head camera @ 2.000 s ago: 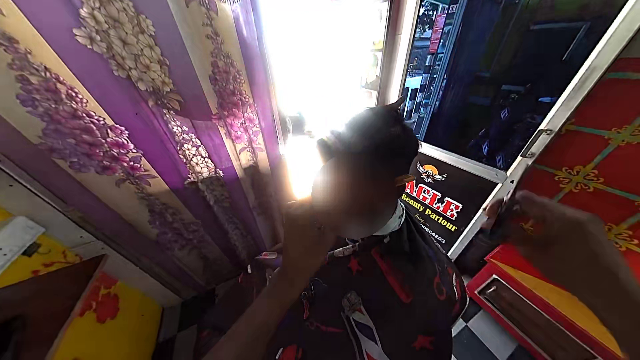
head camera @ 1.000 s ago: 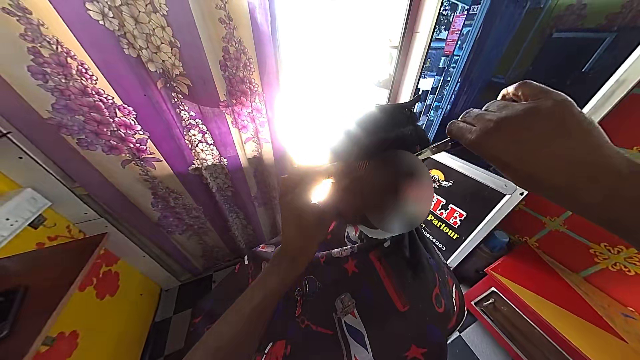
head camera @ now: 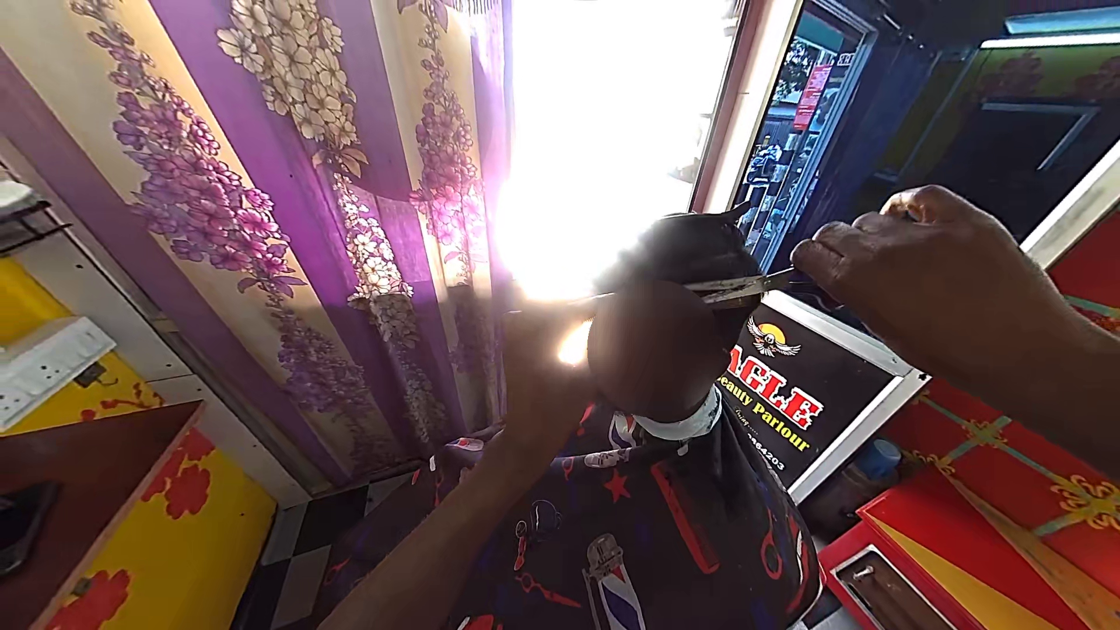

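A seated person's head of dark hair is in the middle of the view, with a white strip round the neck and a dark patterned barber's cape over the body. My right hand grips hair scissors, whose blades lie across the hair at the head's right side. My left hand is raised at the head's left side, touching or close to it. Glare and shadow hide its fingers and whatever they may hold.
A purple floral curtain hangs at left beside the bright opening. A yellow cabinet with a brown top and a white socket box are at left. A framed sign stands behind the person; a red drawer unit is at lower right.
My right hand has come from the lower right up beside the head, and the scissors now lie across the hair. My left hand stays by the head's left side.
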